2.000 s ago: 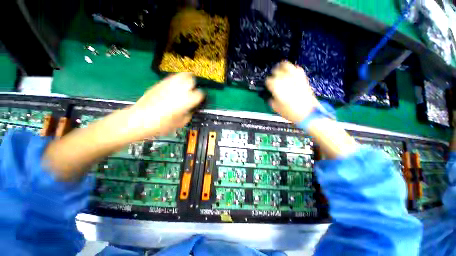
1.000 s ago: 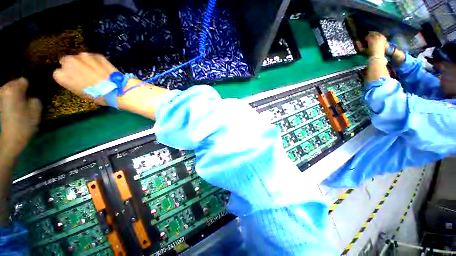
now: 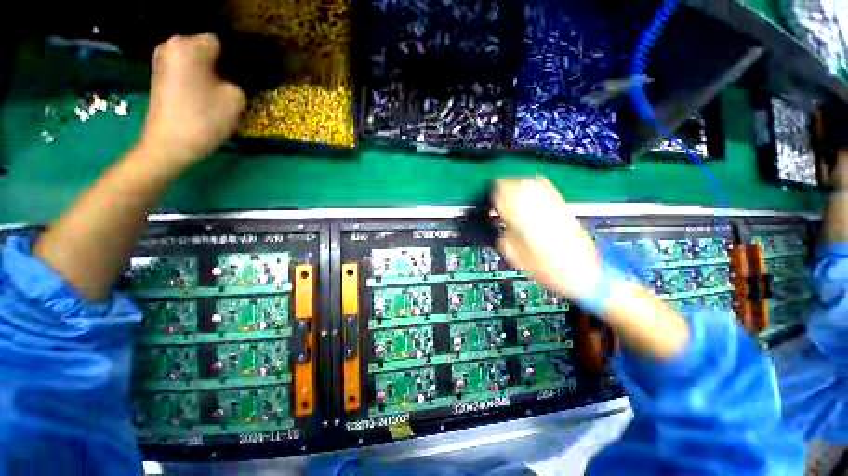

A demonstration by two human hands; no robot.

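My left hand (image 3: 191,100) is over the left edge of the bin of yellow components (image 3: 302,115), fingers curled, fingertips dark against the bin. My right hand (image 3: 539,228) is blurred, above the upper edge of the black pallet (image 3: 432,234), with dark fingertips. Whether either hand holds a part cannot be told. The pallet holds rows of green circuit boards (image 3: 476,337); my right hand and forearm cover some at its upper right. A light-blue wrist strap (image 3: 604,290) is on my right wrist.
Bins of black-silver components (image 3: 432,116) and blue components (image 3: 565,127) stand right of the yellow bin. Loose metallic parts (image 3: 98,107) lie on the green mat at left. Another pallet (image 3: 321,244) adjoins at left. A blue coiled cord (image 3: 642,93) hangs at right. Another person's sleeve (image 3: 830,302) shows at the right edge.
The view has swung back from the right. My right hand has moved from the yellow bin to above the pallet. My left hand is now at the yellow bin's left edge.
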